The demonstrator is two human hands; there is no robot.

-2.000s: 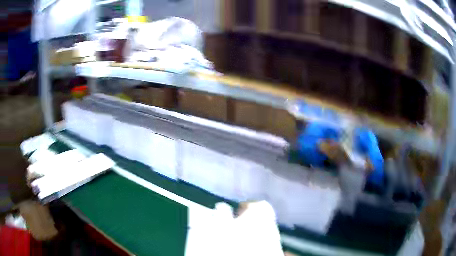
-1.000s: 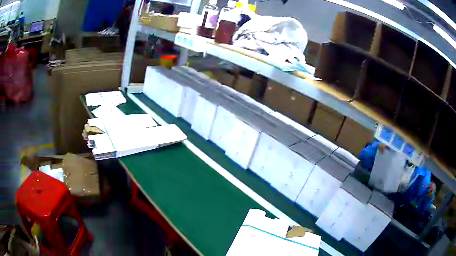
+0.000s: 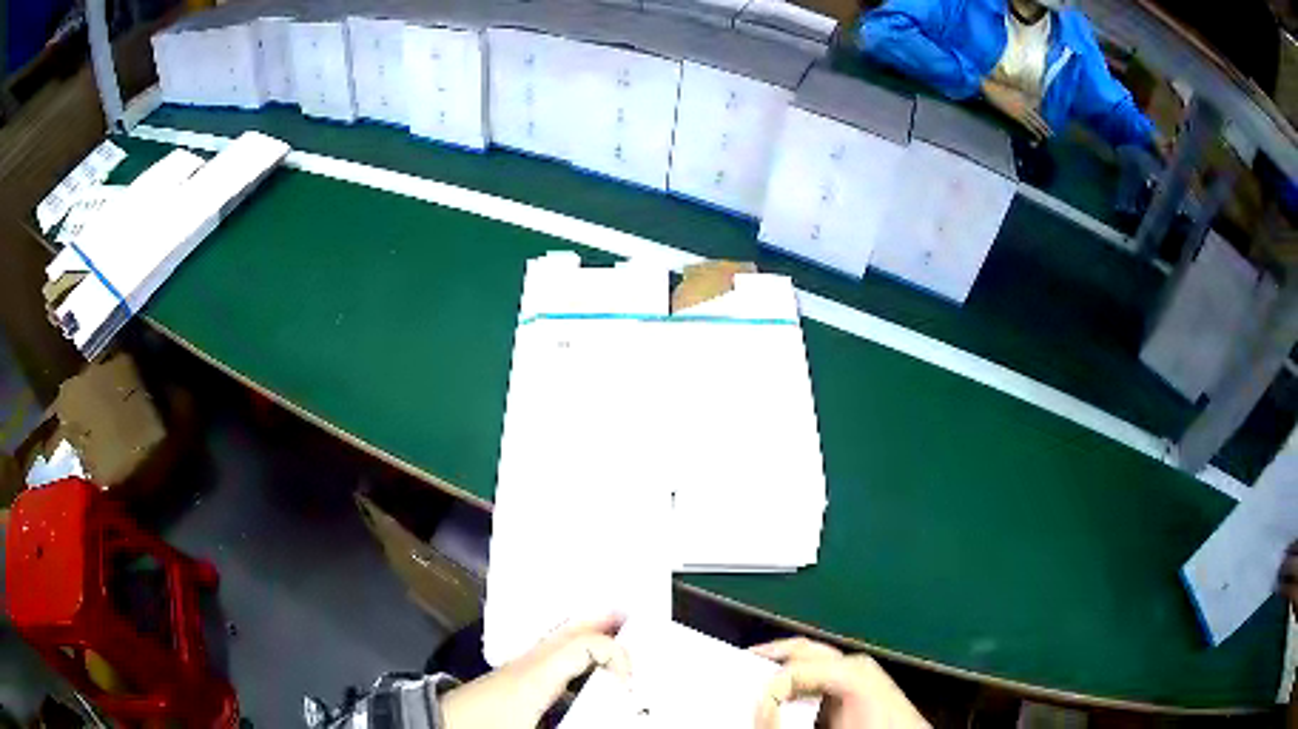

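Observation:
A stack of flat white carton blanks point(image 3: 740, 427) lies on the green table in front of me, with a blue line and brown notches at its far end. A white carton piece point(image 3: 669, 684) is at the bottom edge, between my hands and partly cut off. My left hand point(image 3: 534, 684) grips its left side, with a checked sleeve behind. My right hand point(image 3: 840, 684) holds its right side, fingers on the white board. The piece's lower part is out of the picture.
Erected white cartons point(image 3: 584, 107) stand in a row along the far side. More blanks point(image 3: 171, 228) lie at the left end. A red stool point(image 3: 86, 584) and an open brown box point(image 3: 107, 413) are on the floor. A person in blue point(image 3: 996, 64) is opposite. Another carton point(image 3: 1246, 548) is at right.
The view has swung right and down, bringing the blank stack to the centre. Both my hands and the piece they hold are now in view. The person opposite shows more fully.

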